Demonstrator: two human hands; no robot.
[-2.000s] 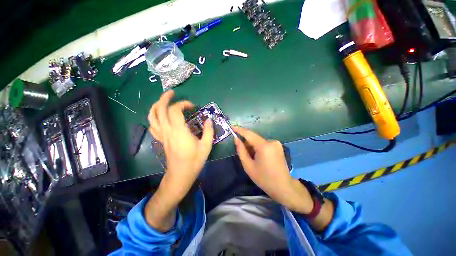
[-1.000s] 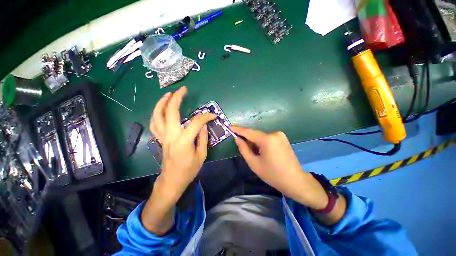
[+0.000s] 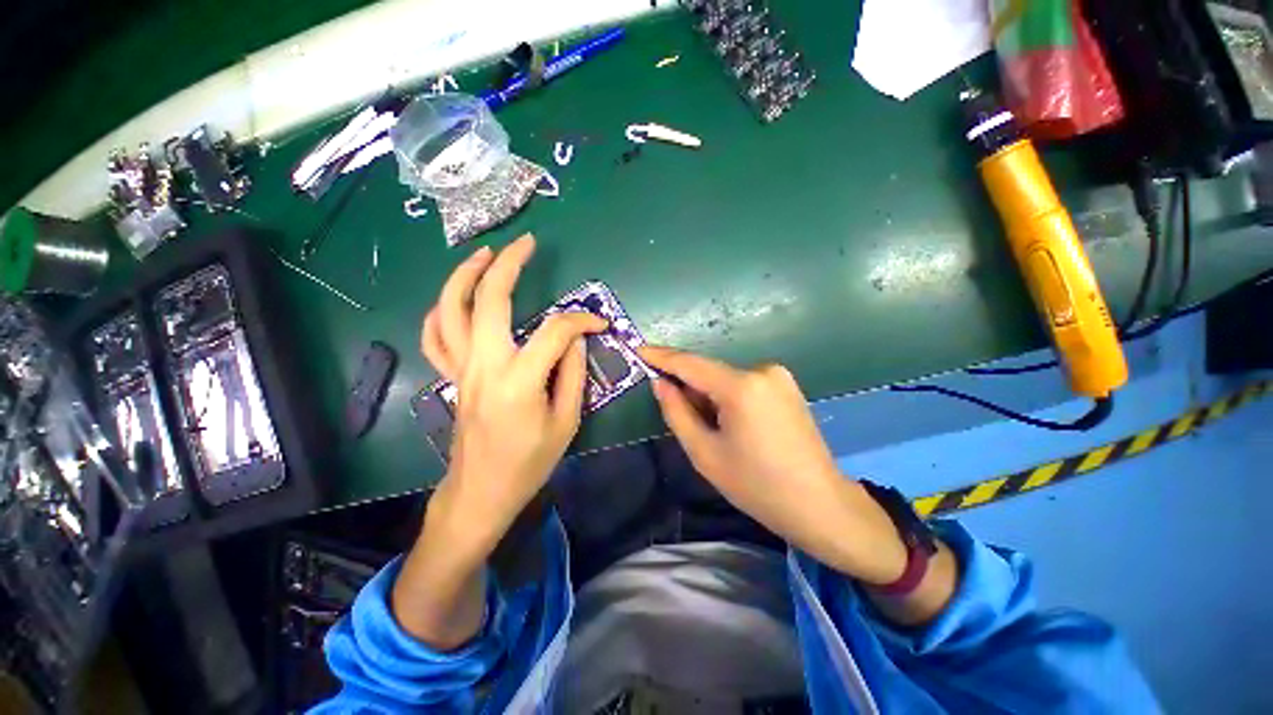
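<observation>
An open phone lies tilted at the green bench's front edge, its internal parts facing up. My left hand lies across its middle, index fingertip and thumb on its upper right part, other fingers raised. Whether a small part is between these fingertips cannot be told. My right hand is closed on thin tweezers, which point up and left onto the phone near my left index fingertip. The palm and fingers of my left hand hide part of the phone.
A black tray with phones stands left, beside clear plastic packaging. A small dark bar lies near the tray. Behind are a tub, a bag of screws and white hooks. A yellow electric screwdriver lies right.
My left index finger has come down onto the phone's upper right part from a more raised position. My right hand keeps the tweezers at the phone. The view has shifted slightly.
</observation>
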